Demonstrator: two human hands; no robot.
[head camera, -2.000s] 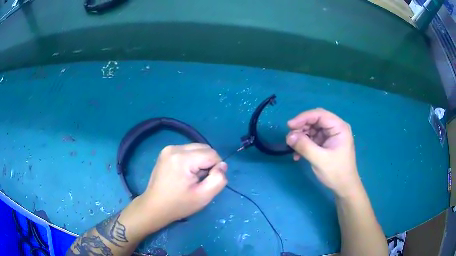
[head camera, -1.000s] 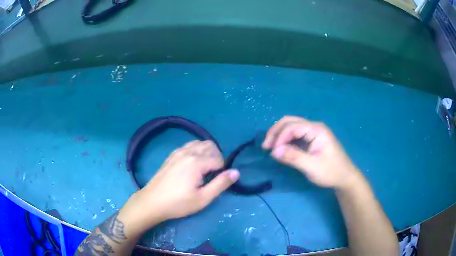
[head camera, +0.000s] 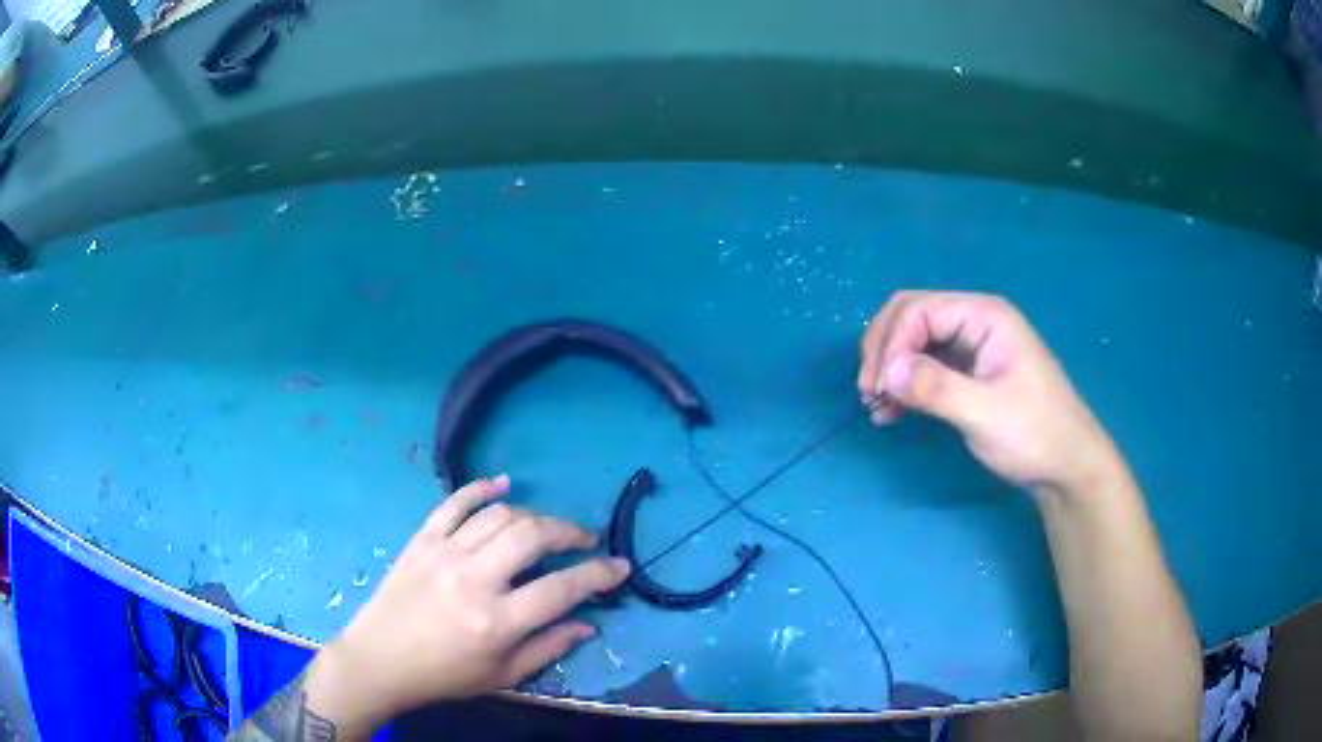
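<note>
A black padded headband (head camera: 558, 336) lies on the bench, its lower left end near my left hand. My left hand (head camera: 486, 602) has its fingertips at the mid-curve of a black C-shaped yoke (head camera: 693, 596), which opens to the upper right. The stub side of the yoke is hidden by the fingers. My right hand (head camera: 942, 370) pinches the end of a thin dark headband wire (head camera: 790, 461), drawn straight from the yoke. Another thin wire (head camera: 822, 565) runs from the headband's right end, crosses under or over it, and reaches the bench's near edge.
Another black headband part (head camera: 237, 55) lies at the far left of the bench (head camera: 290, 377). A blue bin (head camera: 73, 623) holding black loops (head camera: 181, 674) stands below the near left edge. A carton (head camera: 1298, 652) shows at the lower right.
My right hand has moved right and pulled a length of wire out through the yoke. My left hand and the yoke have moved down. The headband sits further right in view, its right end uncovered.
</note>
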